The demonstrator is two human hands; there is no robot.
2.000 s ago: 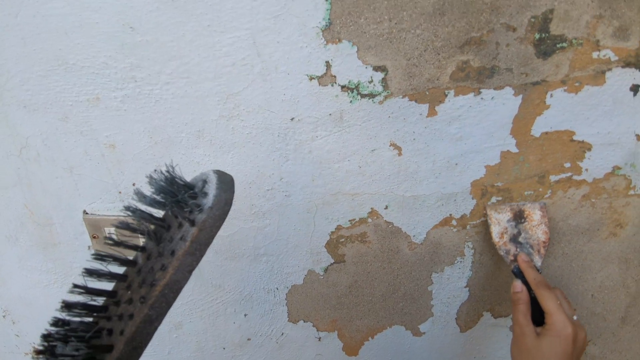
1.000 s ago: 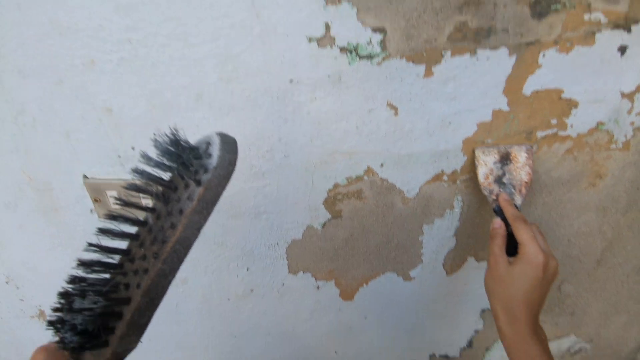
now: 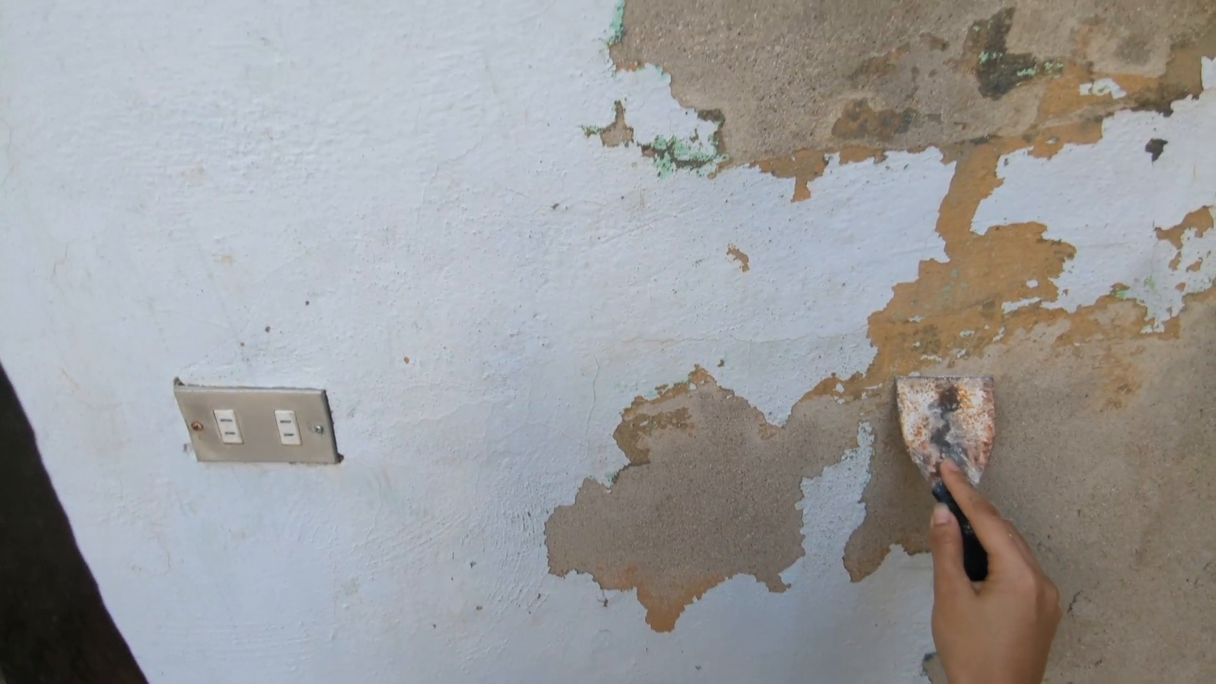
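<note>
My right hand (image 3: 993,579) grips the black handle of a putty knife (image 3: 946,423) at the lower right, index finger stretched along it toward the blade. The blade is stained with rust and paint and points up, lying over bare grey-brown plaster just under an ochre patch. Around it spreads a wall (image 3: 427,237) with flaking white paint. A separate bare plaster patch (image 3: 703,494) with ragged edges lies left of the knife. My left hand is out of view.
A metal outlet plate (image 3: 256,425) with two white sockets sits in the wall at the left. A dark edge (image 3: 47,570) runs down the lower left corner. Green paint remnants (image 3: 679,152) show beside the large bare area at the top.
The black-bristled brush with the long handle block, seen at the left before, has left the view, and so has the bit of hand at its lower end. The putty knife remains in my right hand.
</note>
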